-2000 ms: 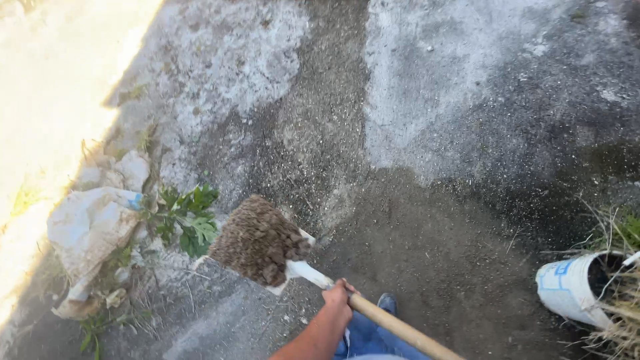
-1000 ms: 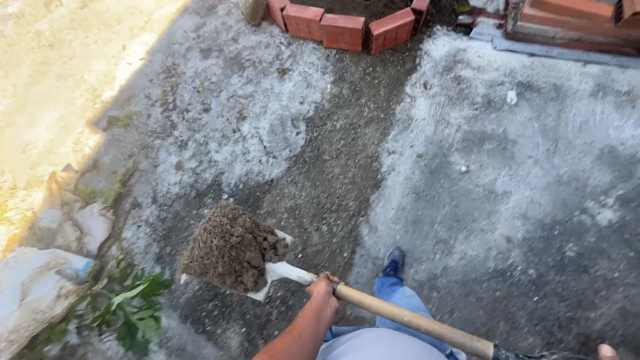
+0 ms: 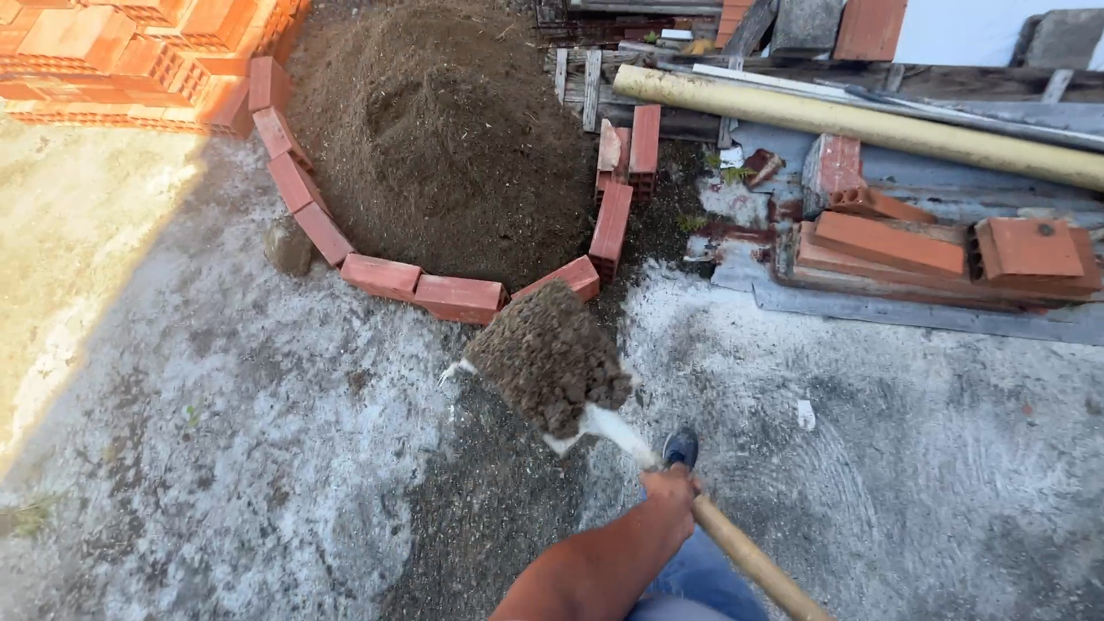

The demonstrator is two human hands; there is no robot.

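Note:
My left hand (image 3: 674, 487) grips the wooden handle (image 3: 750, 556) of a shovel close to its white metal socket (image 3: 617, 431). A heap of dark, clumpy soil (image 3: 552, 358) covers the shovel blade, whose pale corners show at its edges. The loaded blade hangs just on my side of a curved row of red hollow bricks (image 3: 461, 297), overlapping it in the view. Inside that row rises a large mound of brown soil (image 3: 448, 138). My right hand is outside the frame, as is the far end of the handle.
Stacked hollow bricks (image 3: 112, 52) stand at the upper left. On the right, more bricks (image 3: 888, 246) lie on sheet metal, with a long yellowish pipe (image 3: 862, 125) behind them. A stone (image 3: 289, 247) sits outside the brick row. My shoe (image 3: 680, 447) is on the rough concrete floor (image 3: 931, 448).
The view has swung forward to the soil mound and its brick ring. The loaded shovel has come along in my left hand. The sack, leafy plant and bucket seen earlier are out of view.

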